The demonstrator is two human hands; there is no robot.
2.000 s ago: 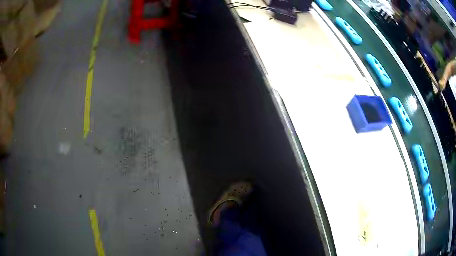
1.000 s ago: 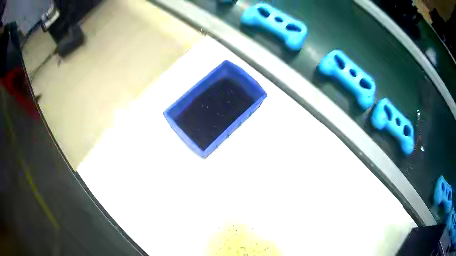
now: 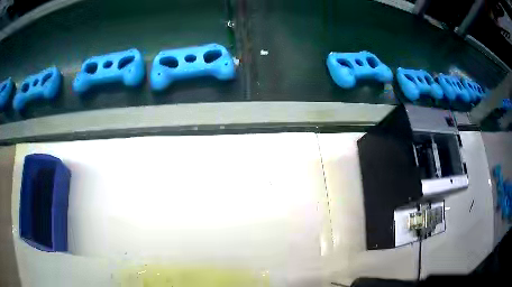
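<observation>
No hand shows in the frame. Bright blue controller shells lie spaced along the green conveyor belt. One shell lies near the middle, another to its left and another to its right. A dark blue parts bin sits on the white bench at the left; its inside looks dark. The black and silver screw feeder stands on the bench at the right, with a small metal mechanism at its front.
A pale rail runs between bench and belt. A thin dark cable runs from the feeder toward a black object at the bottom right edge. More blue shells show at the far right. A yellowish patch marks the bench front.
The view has swung right and now faces the belt squarely. The parts bin has shifted to the left of the picture, and the screw feeder has come fully into view.
</observation>
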